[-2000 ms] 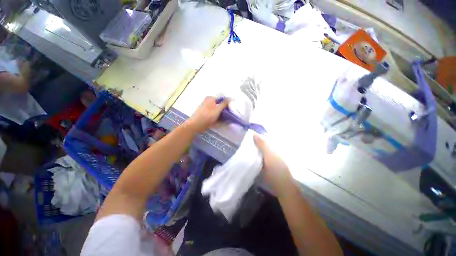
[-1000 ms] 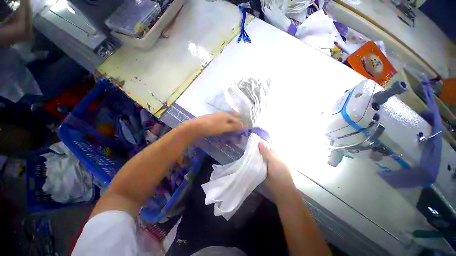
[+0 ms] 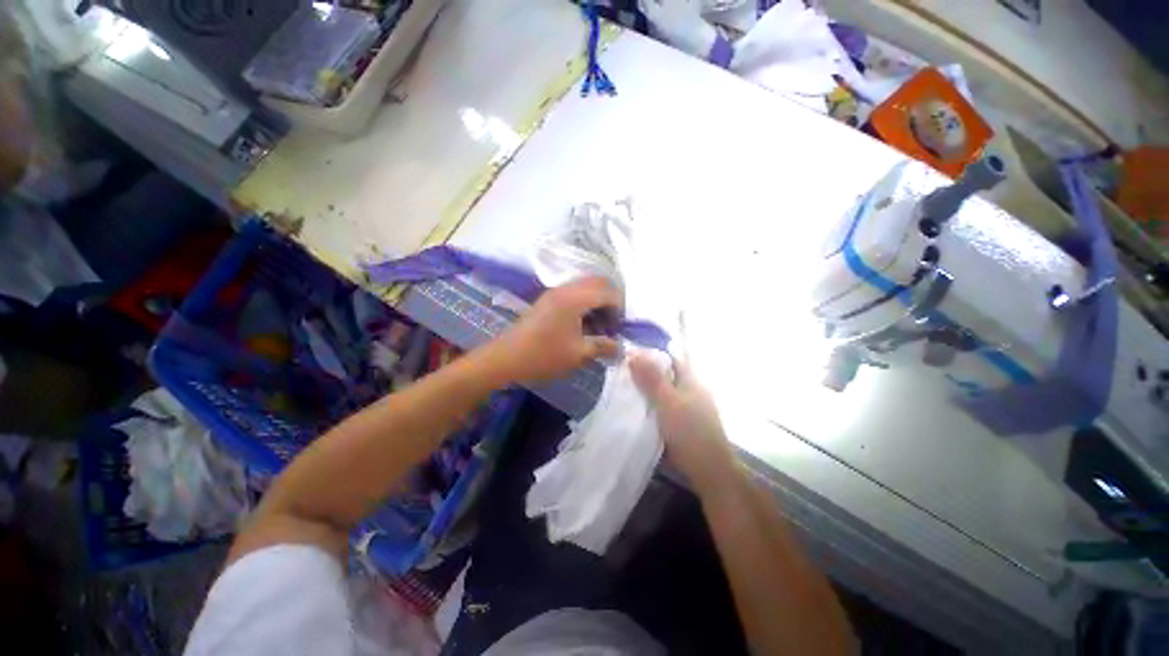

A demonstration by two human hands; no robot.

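A bundle of white strips (image 3: 596, 468) lies across the table's front edge, its lower end hanging over my lap and its upper end fanned on the white table. A lavender tie strip (image 3: 442, 265) runs around its middle, with a long loose end stretching left over the table edge. My left hand (image 3: 571, 329) is closed on the tie at the bundle's middle; its fingertips are partly hidden. My right hand (image 3: 673, 397) grips the bundle just below the tie, by its right side.
The sewing machine head (image 3: 897, 263) stands to the right under a bright lamp, a purple cloth strip (image 3: 1096, 320) hanging over it. Blue baskets (image 3: 212, 385) are below left. A pale tray (image 3: 346, 115) and an orange square item (image 3: 932, 122) are at the back.
The lavender tie's loose end now stretches out to the left on the table edge, where it was not visible before. My left hand has shifted slightly at the tie; my right hand still holds the bundle.
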